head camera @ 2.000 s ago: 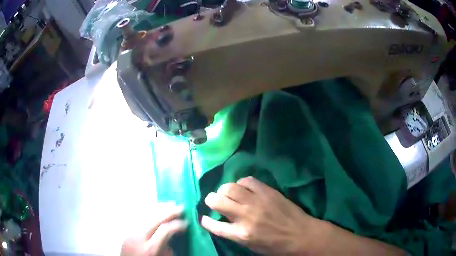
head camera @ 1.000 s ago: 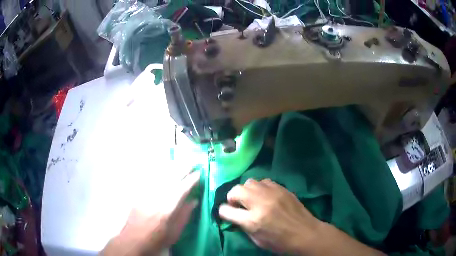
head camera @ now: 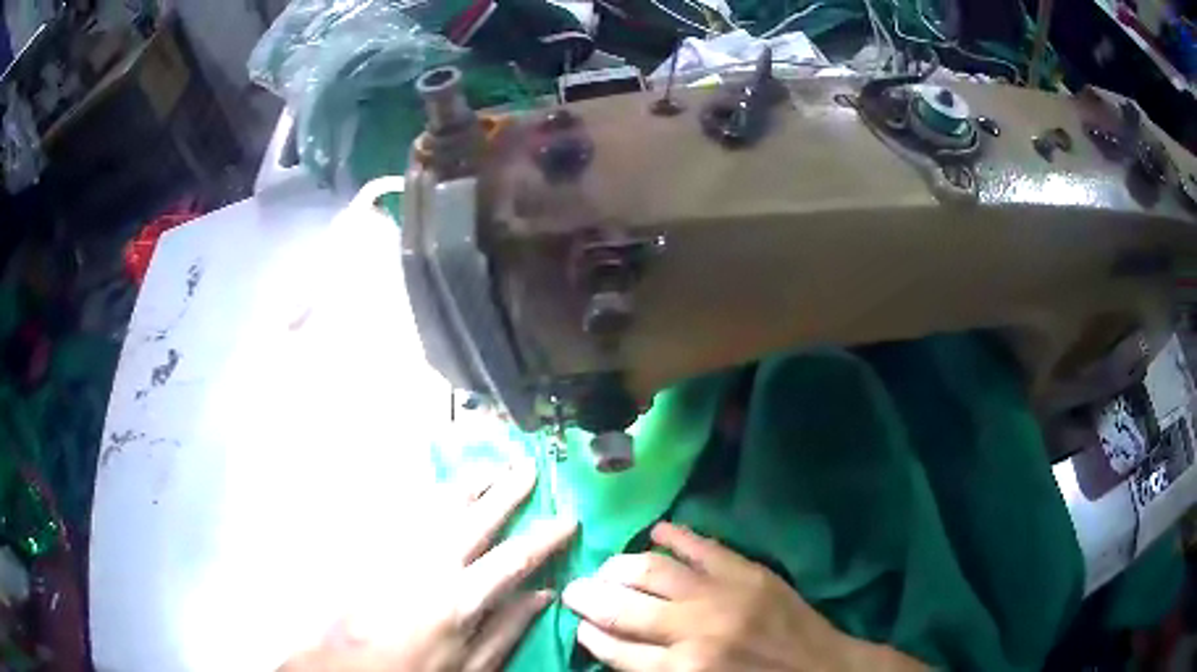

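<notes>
Green fabric (head camera: 840, 486) lies bunched under the machine arm, its left edge running down from the presser foot and needle (head camera: 558, 440), pale under the lamp. The sewing machine head (head camera: 788, 250) stands across the picture. My left hand (head camera: 460, 591) lies flat with fingers extended on the fabric just below the needle, partly washed out by the light. My right hand (head camera: 696, 604) rests on the fabric beside it with fingers bent; whether cloth is pinched in them is hard to tell.
The white machine table (head camera: 158, 486) reaches left, with dark marks. A crumpled clear plastic bag (head camera: 341, 79) lies behind the head's left end. Something red (head camera: 155, 247) is at the table's far left edge. A small patterned panel (head camera: 1155, 460) is at the right.
My left hand has moved up the fabric towards the needle and spread over it. My right hand has come close beside it. The camera view has shifted, so the machine appears lower.
</notes>
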